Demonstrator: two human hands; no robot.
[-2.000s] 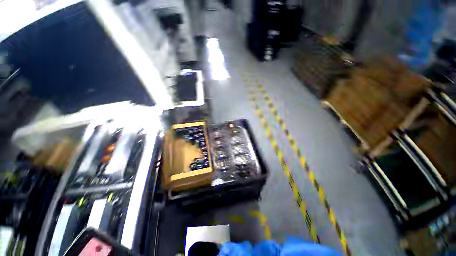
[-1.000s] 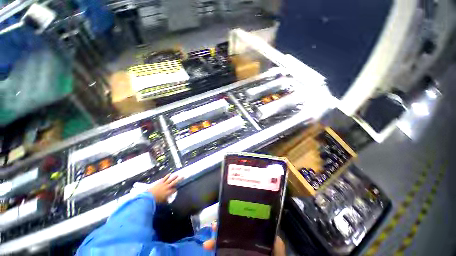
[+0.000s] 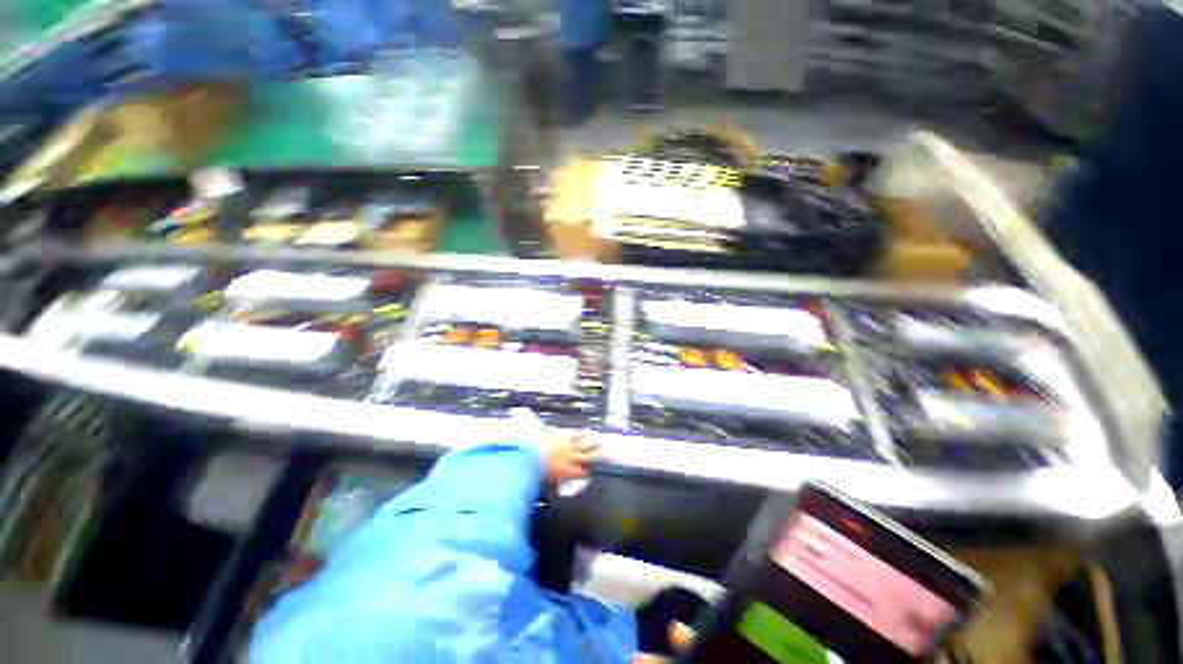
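Note:
A dark smartphone (image 3: 863, 584) with a pink box and a green button on its screen is tilted at the lower right. My right hand (image 3: 677, 638) holds it from below; only a little of the fingers shows at its left edge. My left hand (image 3: 568, 461) rests on the silver conveyor rail (image 3: 727, 464), with crumpled white cloth (image 3: 525, 426) in and beside it. The fingers are blurred. Circuit boards (image 3: 493, 340) with long pale bars and orange-copper blocks lie in a row behind the rail.
White striped trays (image 3: 668, 201) and a brown carton (image 3: 919, 247) stand beyond the line. A green surface (image 3: 376, 123) is at the back left. Dark totes (image 3: 156, 545) stand below the rail at left. A blurred tan carton (image 3: 1025, 597) is at the lower right.
The view has swung left along the line. The phone has gone from upright to tilted and sits farther right and lower in the picture. My left hand is still on the rail.

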